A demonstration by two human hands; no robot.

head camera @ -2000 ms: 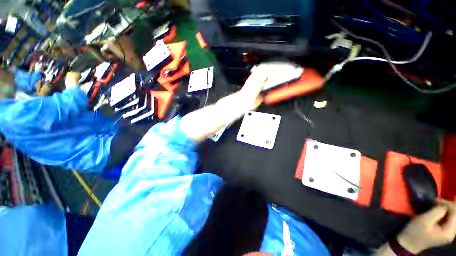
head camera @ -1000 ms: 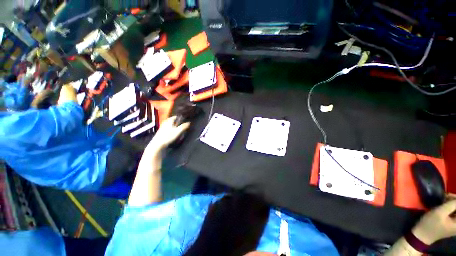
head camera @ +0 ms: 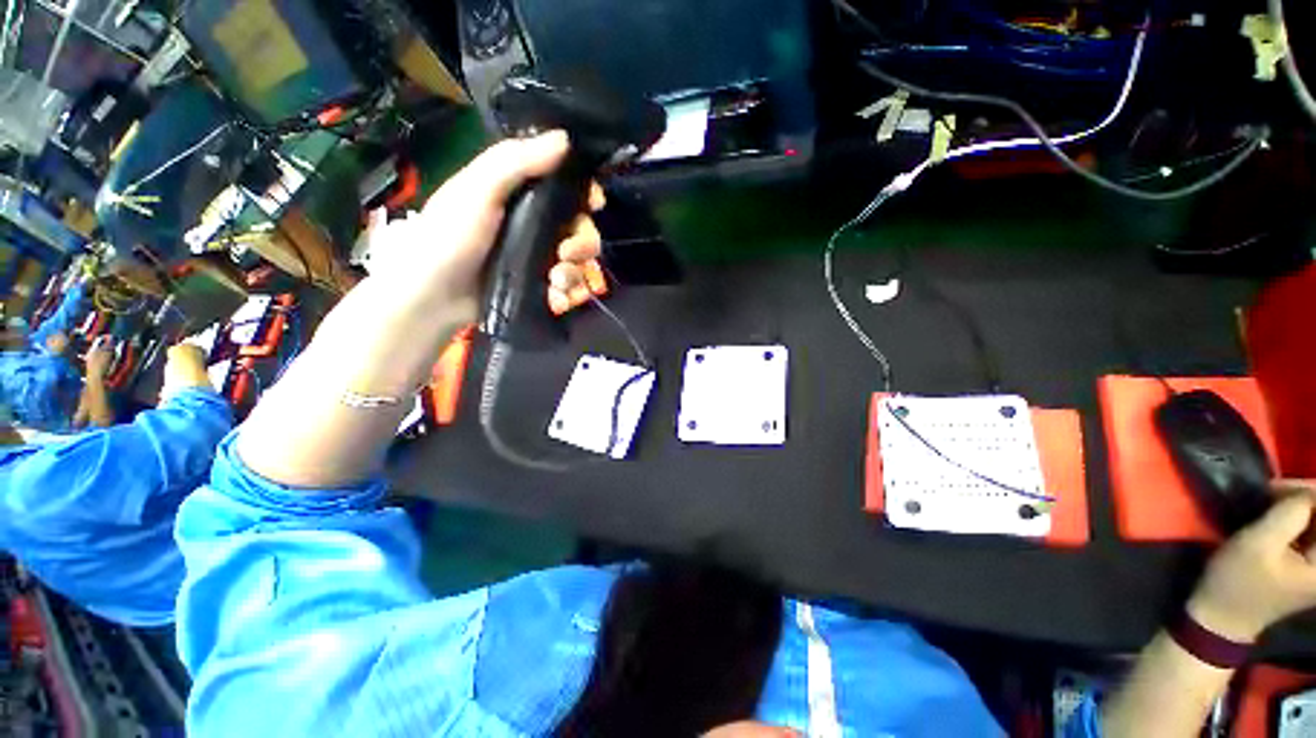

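My left hand (head camera: 541, 216) is raised at upper left, closed around a black handheld scanner (head camera: 527, 260) with a coiled cord. Two flat white square units, one (head camera: 603, 407) and another (head camera: 733, 394), lie on the black mat. A third white unit (head camera: 964, 464) with corner dots lies on orange-red pads, with a thin dark lead across it. My right hand (head camera: 1270, 555) is at the near end of a black mouse (head camera: 1217, 450) on an orange-red pad (head camera: 1140, 469). The fingers look curled against the mouse; their grip is unclear.
A large black machine (head camera: 664, 65) with white paper at its slot stands at the back. White and grey cables (head camera: 1010, 141) hang at back right. A small cream scrap (head camera: 882, 291) lies on the black mat (head camera: 808, 555). Another worker's blue sleeve (head camera: 116, 490) is at left.
My left hand reached left from the units, was low at the scanner, and now holds it raised before the machine. My right hand stays by the mouse. The view has shifted.
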